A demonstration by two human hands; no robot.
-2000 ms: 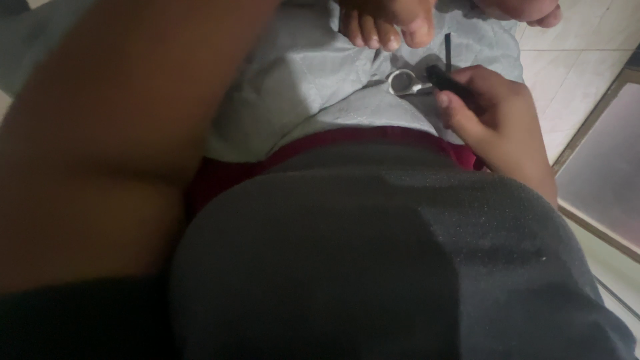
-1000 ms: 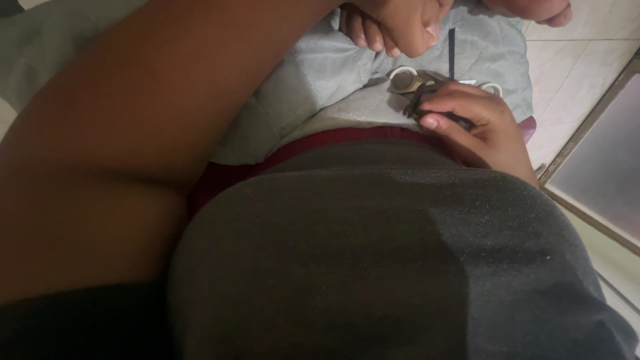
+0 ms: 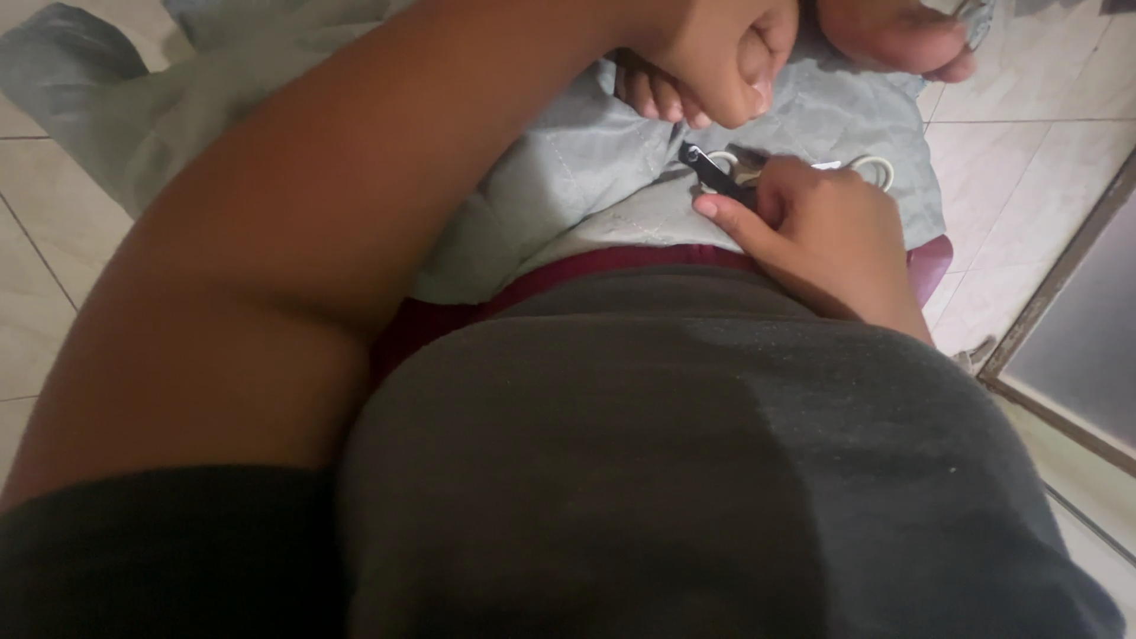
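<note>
My right hand (image 3: pixel 825 235) rests low over the quilted cloth (image 3: pixel 612 191), its thumb and fingers around a small black tool (image 3: pixel 721 177), which looks like a nail clipper. Its metal-pinned end points up and left. White finger loops, apparently of scissors, show on either side of this hand: a left loop (image 3: pixel 717 160) and a right loop (image 3: pixel 874 170); the part between is hidden. At the top, my left hand (image 3: pixel 732 67) is curled against the toes of a bare foot (image 3: pixel 655 96). Whether anything is between its fingers cannot be seen.
Another bare foot (image 3: pixel 896 40) rests at the upper right on the cloth. Pale floor tiles (image 3: pixel 1003 177) lie beyond the cloth, and a framed panel (image 3: pixel 1078 328) stands at the right edge. My grey shirt (image 3: pixel 666 461) fills the lower view.
The thin dark strip that stuck up beyond my right hand no longer shows; a black piece now points up-left from its fingers. The right-hand white loop was not visible two seconds ago.
</note>
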